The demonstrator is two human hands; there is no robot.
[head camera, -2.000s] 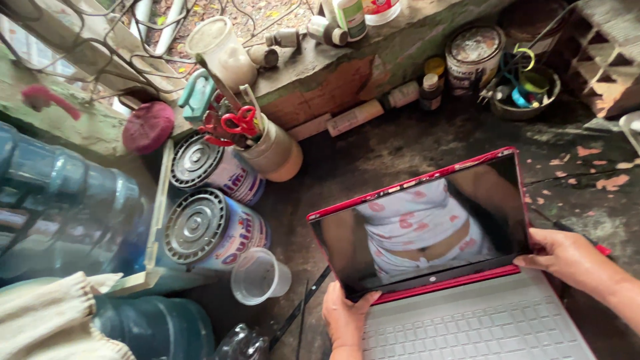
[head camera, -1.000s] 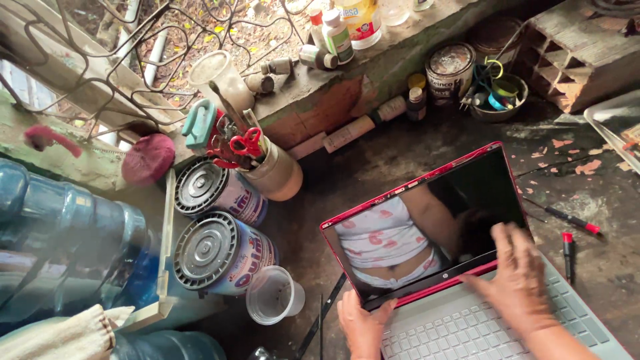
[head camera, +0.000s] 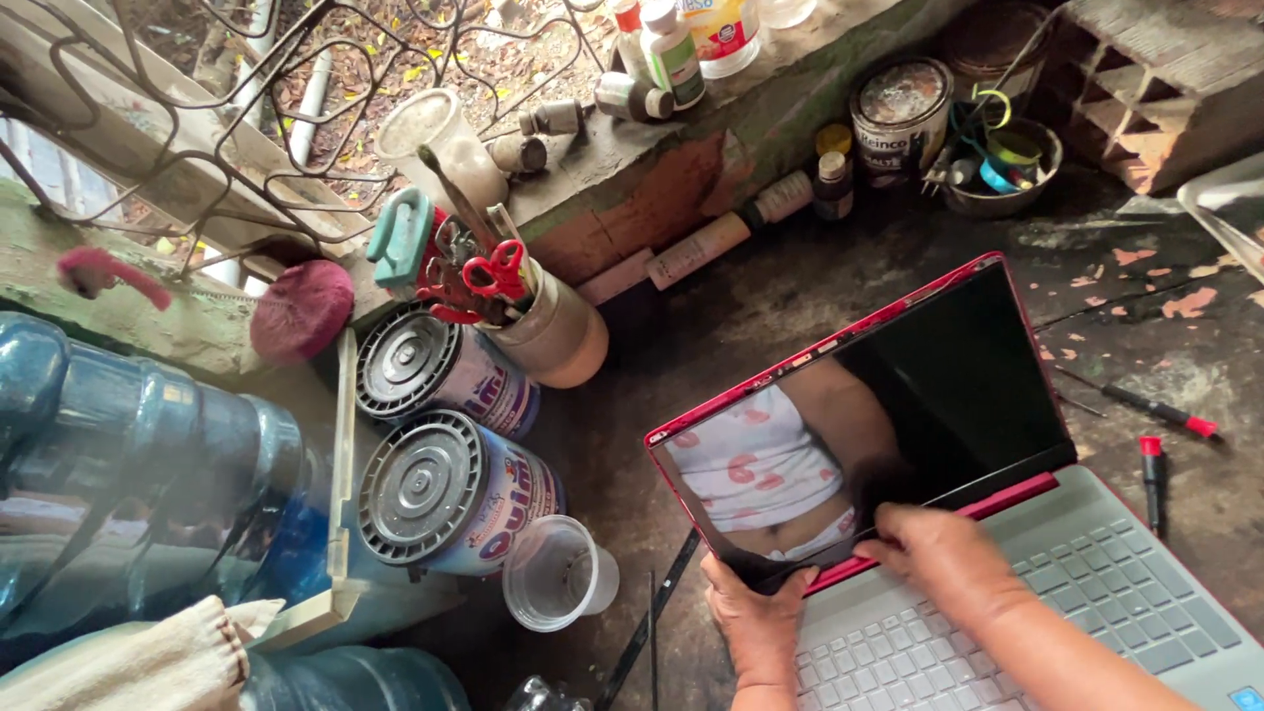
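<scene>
A red laptop with a silver keyboard deck stands unfolded on the dark table. Its dark screen has no front bezel along the top and reflects a person's clothing. My left hand grips the screen's lower left corner, thumb in front. My right hand pinches the lower edge of the screen near the hinge cover, its fingertips partly hidden. To the right lie two screwdrivers with red and black handles, one pointing toward the laptop, the other beside it. A long black strip lies left of the laptop.
Two paint buckets, a clear plastic cup and a pot of tools with red scissors stand at left, near large blue water bottles. Behind are a paint can, a metal bowl and a hollow brick.
My right hand has moved from the screen's right side to its lower edge, nearer my left hand. My left hand still holds the lower left corner.
</scene>
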